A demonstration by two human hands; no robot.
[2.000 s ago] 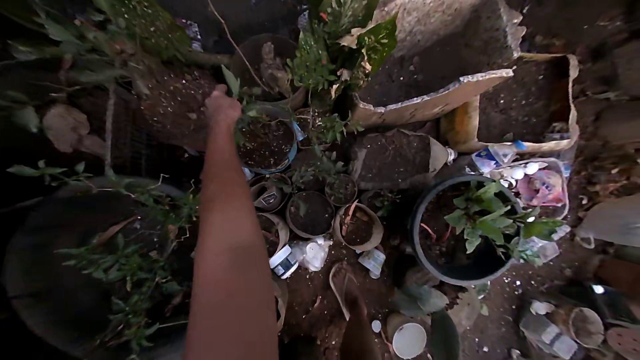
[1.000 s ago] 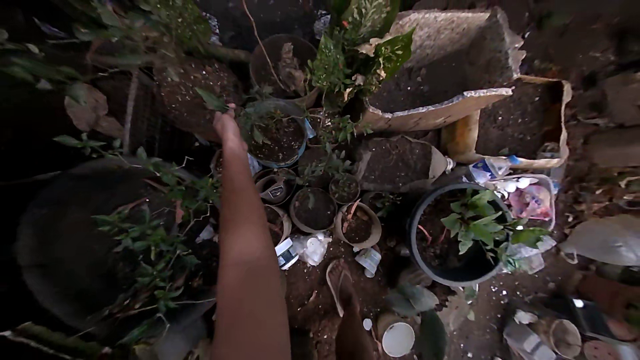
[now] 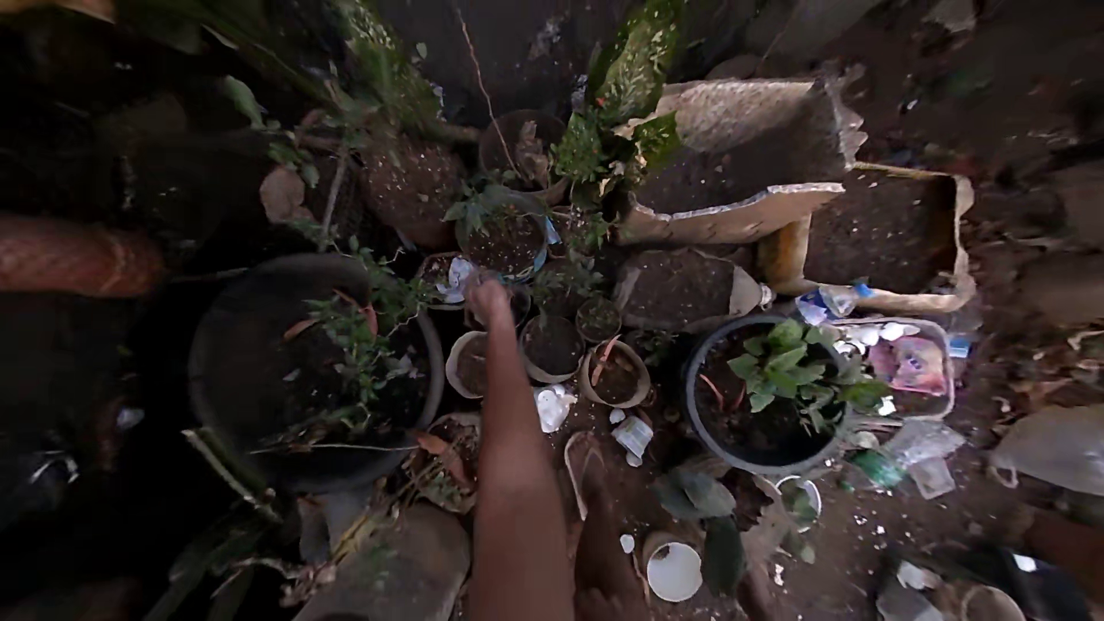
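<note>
My left hand [image 3: 488, 300] reaches in from the bottom, its fingers curled and blurred beside a crumpled white scrap [image 3: 457, 278]. The scrap lies over a small pot at the left of the fingers; whether they grip it cannot be told. Just above the hand is a round pot of soil with a leafy plant [image 3: 503, 240]. Small soil-filled pots [image 3: 550, 347] stand to the right of the wrist, and another pale-rimmed pot [image 3: 466, 364] touches the forearm's left outline. My right hand is not in view.
A large dark tub with a leafy plant [image 3: 315, 371] stands at left, and a round pot with broad leaves [image 3: 768, 392] at right. Broken soil-filled containers [image 3: 733, 211] lie at upper right. A sandalled foot [image 3: 591, 474], a white-topped cup [image 3: 674, 571] and plastic litter [image 3: 634, 435] are below.
My left hand has come down from beside the brown soil-covered mass and a green leaf at upper left to the small pots. The view has shifted.
</note>
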